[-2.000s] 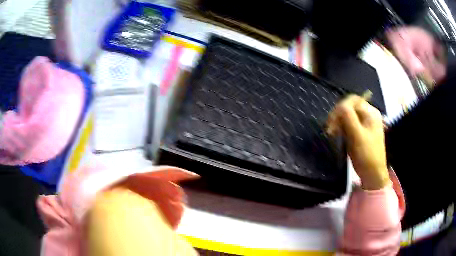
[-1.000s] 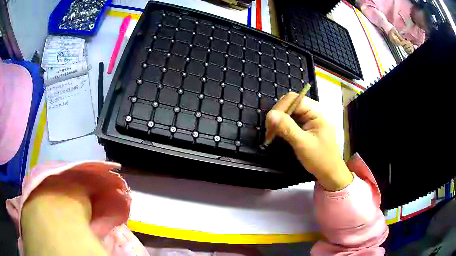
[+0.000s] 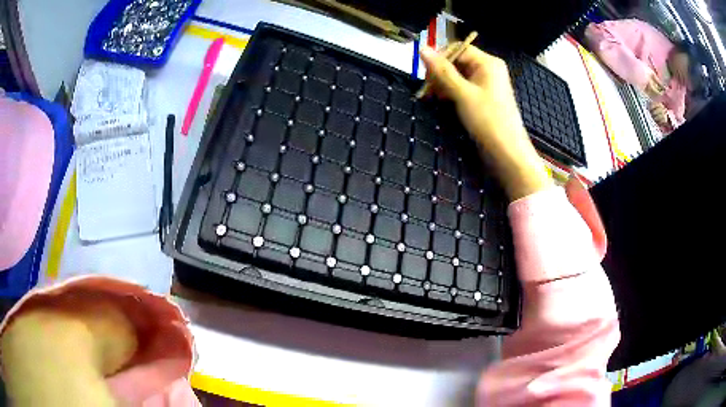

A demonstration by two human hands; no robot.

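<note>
The black blister tray (image 3: 318, 171) lies in front of me on stacked trays. Small silvery metal parts (image 3: 301, 219) sit at its grid crossings. My right hand (image 3: 470, 83) holds thin yellow-gold tweezers (image 3: 462, 48) like a pen, over the tray's far right part. The tip is small and close to the tray; I cannot tell whether it touches a part. My left forearm (image 3: 60, 358) shows at the lower left, cut off by the picture's edge, and the left hand itself cannot be made out.
A blue bin of shiny parts (image 3: 147, 28), written paper slips (image 3: 118, 187), a black pen (image 3: 168, 175) and a pink marker (image 3: 203, 86) lie left. A pink cap (image 3: 28, 183) is at far left. A side tray (image 3: 545, 107) and tall black stack (image 3: 669, 246) stand right. Another person (image 3: 641, 63) sits beyond.
My right hand with the tweezers has moved from the tray's near right part to its far edge. The view has shifted slightly. My left forearm stays at the lower left.
</note>
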